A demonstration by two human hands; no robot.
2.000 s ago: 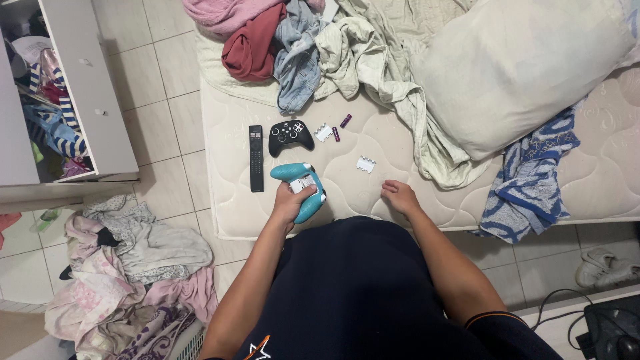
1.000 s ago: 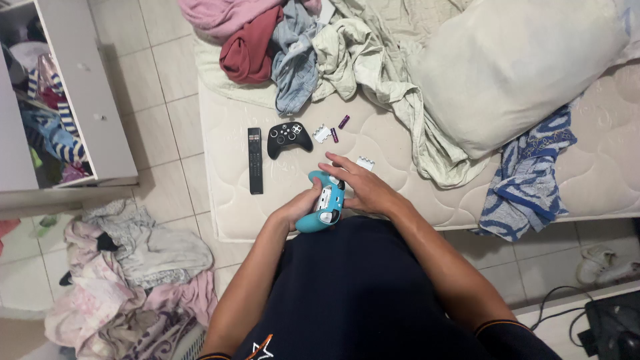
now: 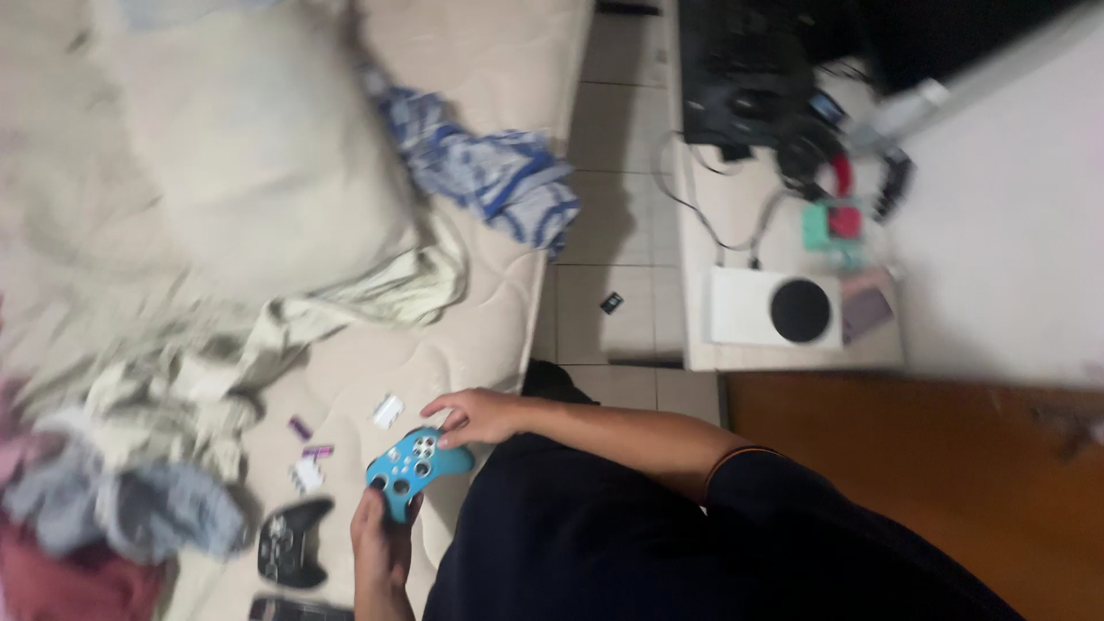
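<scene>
A blue game controller [image 3: 412, 470], its buttons facing up, is gripped at one handle by my left hand [image 3: 381, 539]. Over its other handle lies my right hand [image 3: 474, 416], a fingertip near the face buttons and the index finger stretched out; whether it grips too is unclear. Beside them on the mattress [image 3: 466, 362] are a white piece [image 3: 388, 410], a second white piece [image 3: 307, 475] and two purple batteries, one [image 3: 299, 428] apart from the other [image 3: 318, 451]. A black game controller [image 3: 293, 543] rests near my left hand, with a black remote control [image 3: 297, 609] partly cut off below.
A pillow [image 3: 267, 155], rumpled sheets and clothes cover much of the bed. Across the tiled floor, where a small dark item [image 3: 611, 303] lies, a white table [image 3: 798, 358] holds a white game console [image 3: 733, 306], headphones [image 3: 802, 159], cables and a laptop [image 3: 733, 78].
The view has swung strongly toward the table. The blue controller, earlier held with both hands close around it, now shows its button side, with my right hand at one handle.
</scene>
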